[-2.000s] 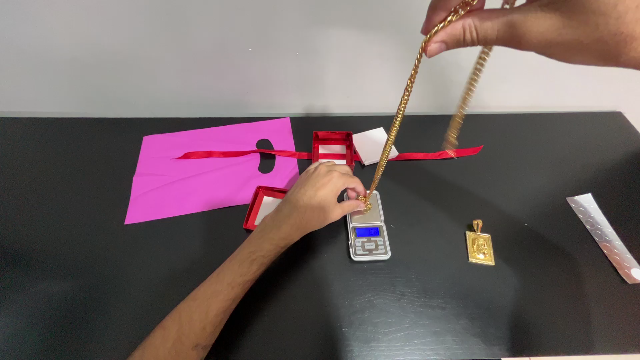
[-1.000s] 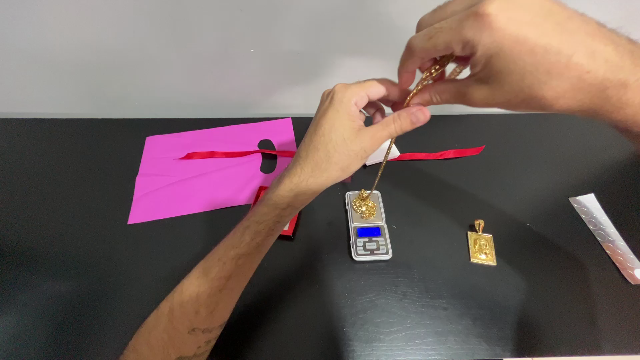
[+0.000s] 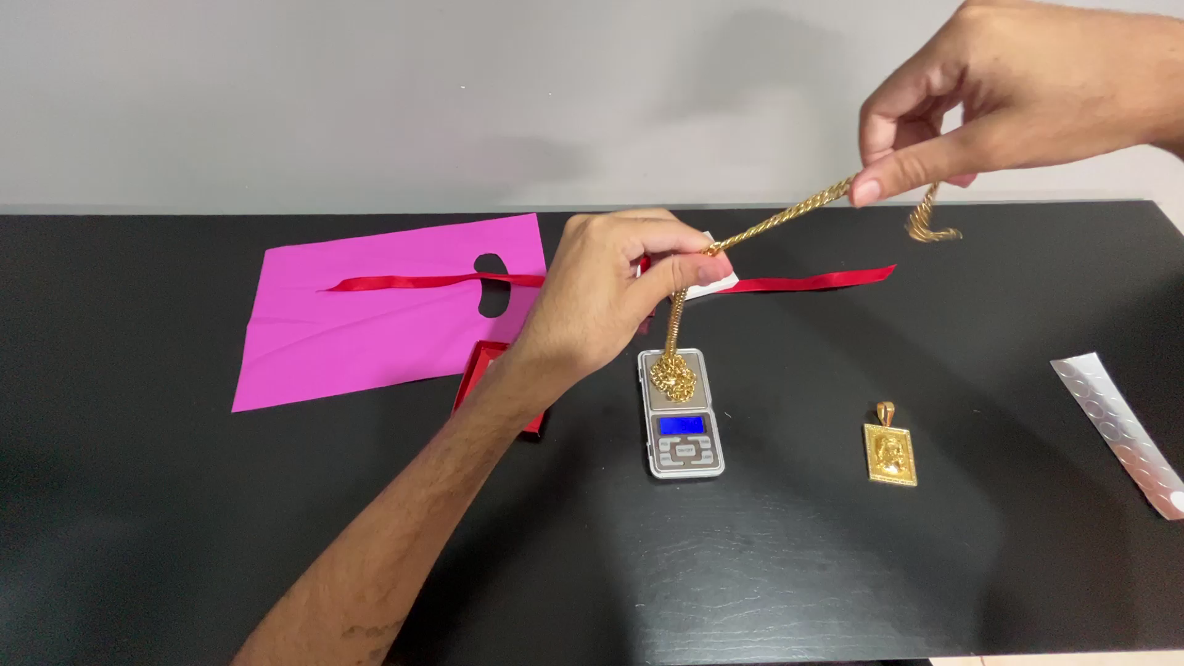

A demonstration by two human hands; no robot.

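Observation:
A gold-coloured chain (image 3: 786, 218) runs between my hands, and part of it lies heaped on the weighing plate of a small digital pocket scale (image 3: 685, 450). My left hand (image 3: 638, 277) pinches the chain between thumb and finger just above the scale. Higher up at the right, my right hand (image 3: 980, 111) grips it between thumb and fingers, and a loose end hangs below that hand. The scale's display is lit blue; no reading can be made out. Right of the scale, a rectangular gold-coloured pendant (image 3: 891, 453) with a relief figure lies flat on the black table.
A pink plastic bag (image 3: 370, 342) with a cut-out handle lies at left, a red ribbon (image 3: 814, 279) stretching across it and behind my left hand. Partly hidden by my left arm is a red box part (image 3: 474, 375). A silvery strip with round marks (image 3: 1119, 435) lies far right.
The chain's lower part, held at the scale's plate by my left hand two seconds ago, now rests heaped there. My left hand has risen off the scale and grips the chain higher up.

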